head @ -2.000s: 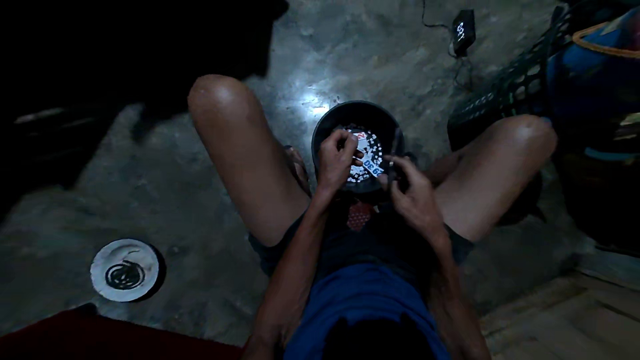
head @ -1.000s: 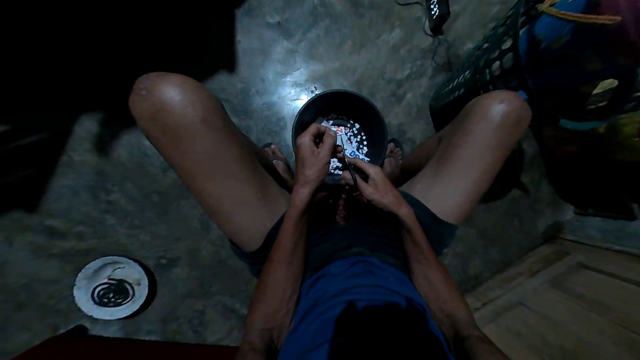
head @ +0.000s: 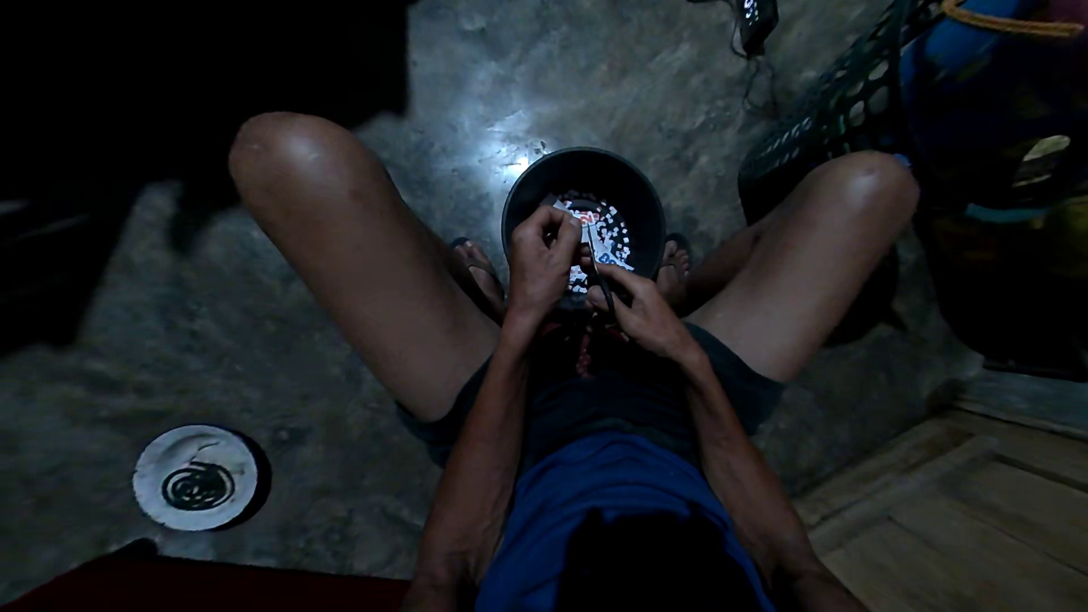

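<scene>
A round dark bucket (head: 650, 200) stands on the floor between my feet, with many small white cut pieces (head: 614, 228) scattered inside. Over its near left part my left hand (head: 544, 259) pinches a thin pale piece, perhaps paper or card, between thumb and fingers. My right hand (head: 642, 310), at the near rim, holds scissors (head: 603, 285) with dark handles; the blades point up toward the pale piece by my left fingertips. Whether the blades are apart is too dark to tell. Larger printed scraps lie among the small pieces.
A white plate (head: 149, 467) with a dark mosquito coil (head: 198, 486) lies on the concrete floor at lower left. A green plastic basket (head: 816, 127) stands at the right, near a wooden panel (head: 969, 510). A small black device (head: 756, 25) with a cord lies at the top.
My right hand has come closer to my left hand since the oldest frame, and the scissors now meet the pale piece's area. The view has shifted somewhat.
</scene>
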